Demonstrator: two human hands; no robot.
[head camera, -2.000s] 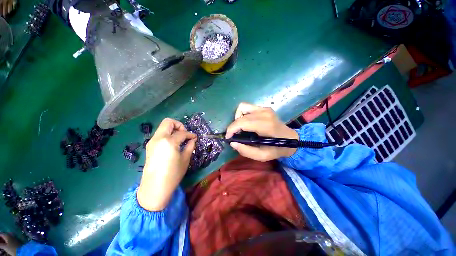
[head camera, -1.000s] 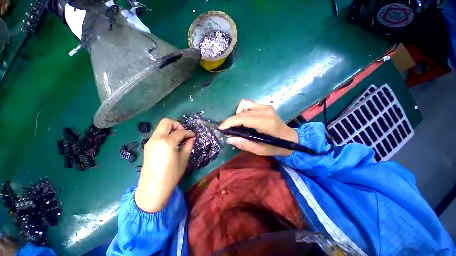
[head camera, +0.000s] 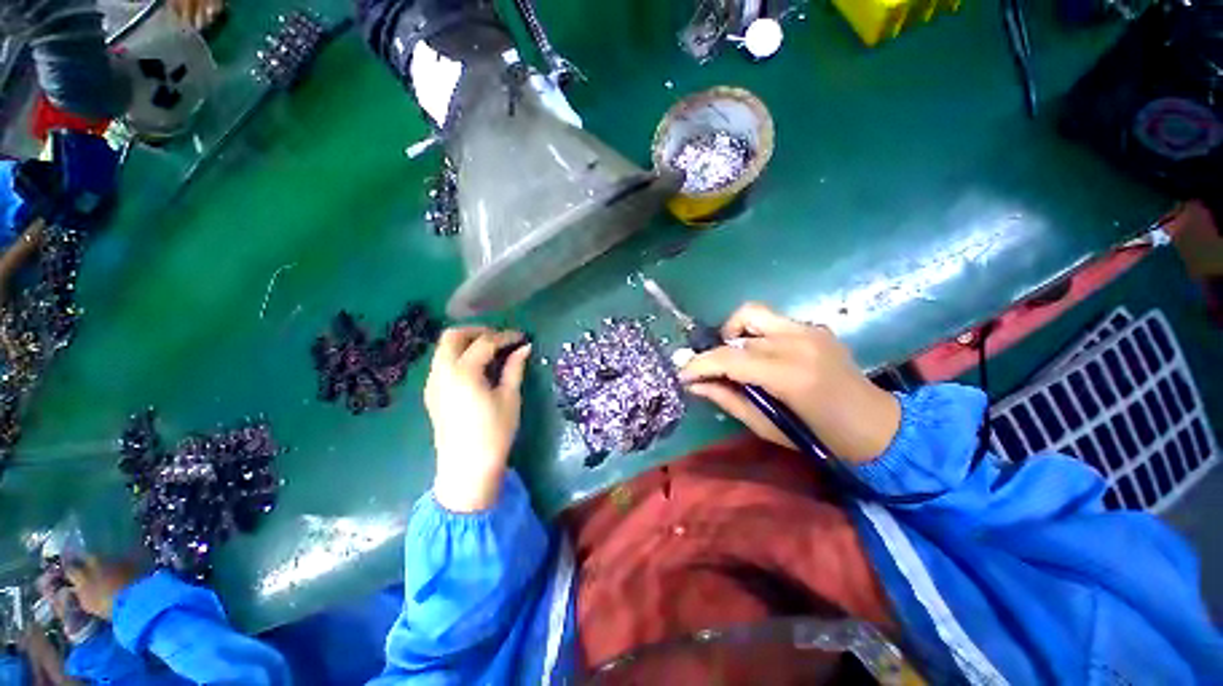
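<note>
My left hand (head camera: 472, 409) is left of the shiny silvery-purple cluster of components (head camera: 620, 386) and pinches a small dark component (head camera: 510, 351) between thumb and fingertips. My right hand (head camera: 791, 382), right of the cluster, holds the black soldering iron (head camera: 771, 409) like a pen. Its thin metal tip points up and left, above the cluster's upper right edge, apart from the left hand. The iron's cord runs back over the blue sleeve. A pile of dark component pieces (head camera: 365, 359) lies left of my left hand.
A grey translucent funnel hood (head camera: 537, 201) stands ahead, beside a yellow-sided cup (head camera: 711, 150) with silvery bits. A larger component pile (head camera: 201, 489) lies far left, near another person's hand and blue sleeve (head camera: 188, 630). A slotted white panel (head camera: 1120, 409) is at right; a yellow bin (head camera: 892, 16) is at top.
The view has shifted left, so the bench things appear further right. My left hand has moved left, away from the cluster. The iron's tip has swung upward, away from the left fingers.
</note>
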